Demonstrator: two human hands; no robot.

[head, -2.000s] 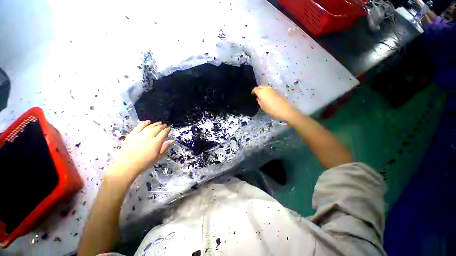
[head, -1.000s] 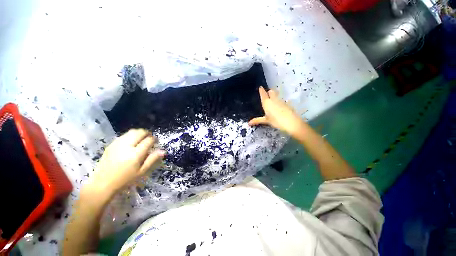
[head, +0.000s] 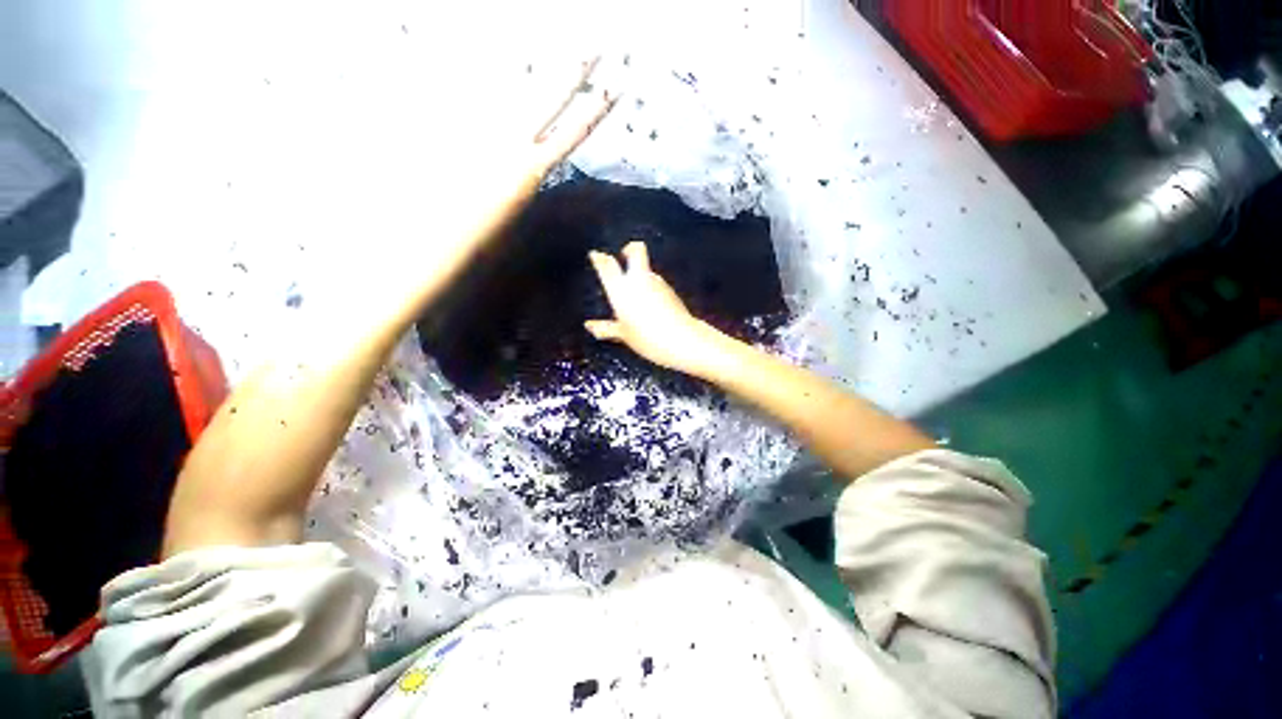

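A clear crinkled plastic bag point(head: 703, 152) lies spread on the white table in front of me, its mouth open around a black heap point(head: 506, 316). Black flakes are scattered on the bag's near film. My left hand point(head: 574, 124) reaches over the left of the heap to the bag's far edge; it is pale and blurred against the table, and I cannot tell whether it holds the film. My right hand point(head: 640, 302) is over the middle of the heap, fingers apart, with nothing visible in it.
A red basket point(head: 194, 368) filled with black pieces stands at the left. A grey container point(head: 35, 190) is at the far left edge. Red baskets point(head: 1005, 63) stand at the upper right by a dark metallic bench point(head: 1153, 211). Black flakes dot the white table point(head: 970, 267).
My left hand has moved from the bag's near left side to its far edge. My right hand has moved left from the bag's right edge to over the heap. The view has shifted.
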